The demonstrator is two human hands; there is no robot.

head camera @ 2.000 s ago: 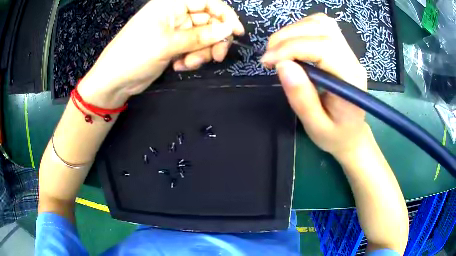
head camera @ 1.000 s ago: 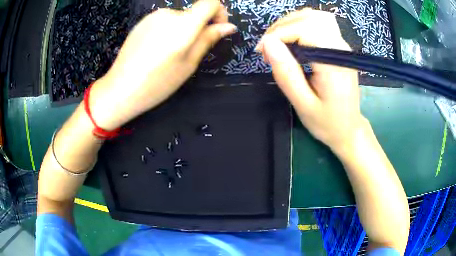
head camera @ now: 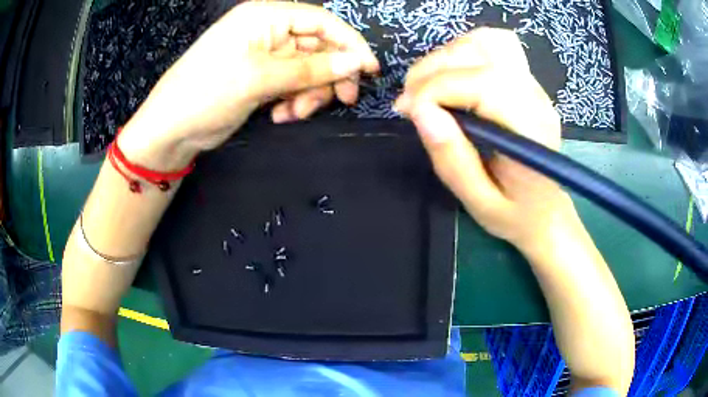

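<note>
My left hand (head camera: 299, 70) is over the long tray, thumb and index finger pinched together on something tiny and dark that I cannot make out. My right hand (head camera: 485, 116) grips a long dark blue-black tool (head camera: 590, 186), its rear end reaching past the hand to the right. The tool's tip is not clear near my fingertips. The hands are close but apart. Silver pins (head camera: 586, 70) spread over the middle and right of the long black tray (head camera: 543, 70). Dark pieces (head camera: 132, 70) lie heaped at its left. Several black and silver pieces (head camera: 279, 254) lie in the near tray (head camera: 357, 271).
Black flat panels (head camera: 45, 77) lie at the far left. Crumpled clear plastic bags (head camera: 668, 93) with a green patch are at the right. The green bench top (head camera: 504, 287) has yellow lines. Blue ribbed material (head camera: 528, 357) shows below the near right edge.
A second ago my left hand was turned back-up over the long tray; now its pinched fingers face my right hand. The tool's rear end has swung lower on the right.
</note>
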